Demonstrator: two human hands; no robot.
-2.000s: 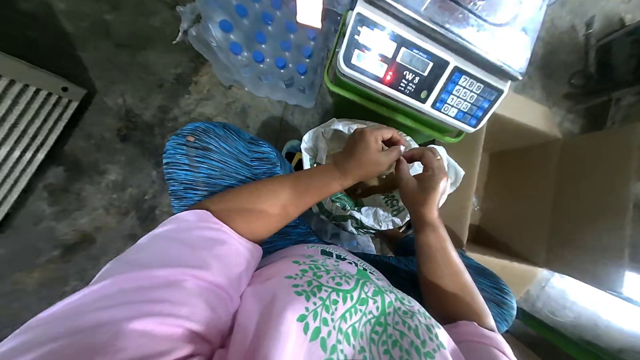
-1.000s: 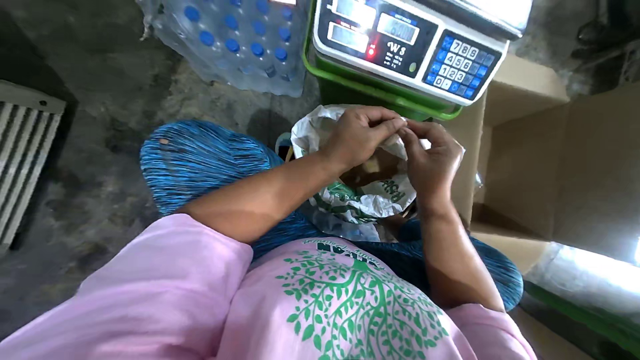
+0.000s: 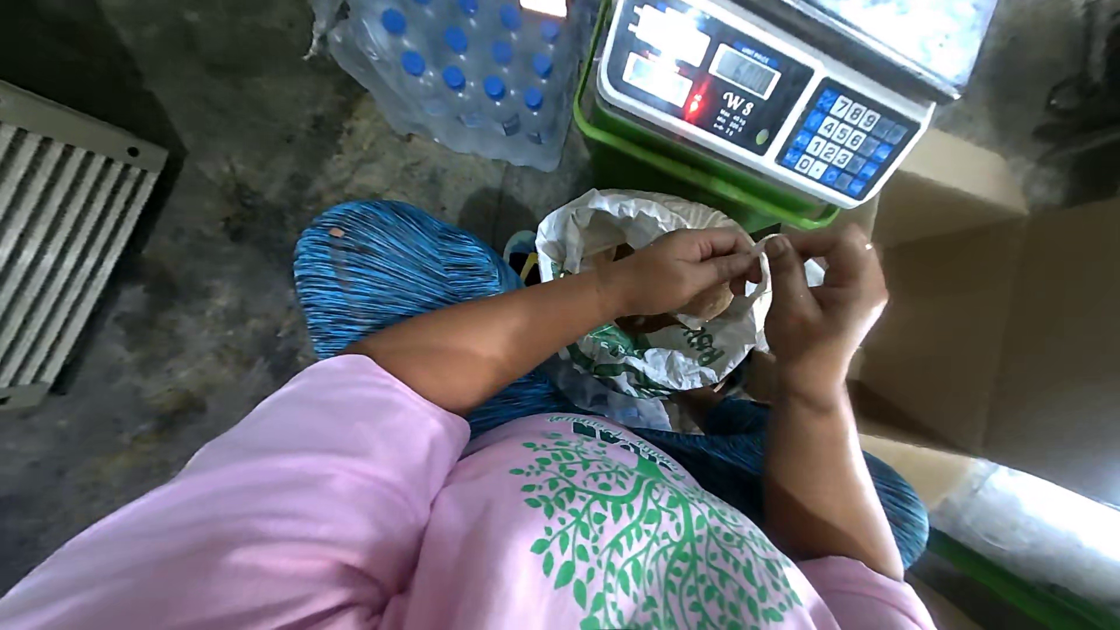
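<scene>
My left hand (image 3: pixel 678 273) reaches in over an open white woven sack (image 3: pixel 569 223) with green print, which stands between my legs. Facing it, my right hand (image 3: pixel 827 293) is at the sack's right rim. Fingertips of both hands meet at a small pale strip (image 3: pixel 763 254), pinched between them; whether it is part of the sack's rim or a separate piece I cannot tell. Inside the sack lies something brown and rounded (image 3: pixel 707 303), partly hidden under my left hand.
Beyond the sack a digital price scale (image 3: pixel 752 96) sits on a green plastic crate (image 3: pixel 700 171). Shrink-wrapped bottles with blue caps (image 3: pixel 455 79) stand at the upper left. An open cardboard box (image 3: pixel 936 324) is on the right, a slatted grey panel (image 3: pixel 70 236) at far left.
The view has shifted. Both hands stay close together over the sack, and a pale strip now shows more plainly between the fingers.
</scene>
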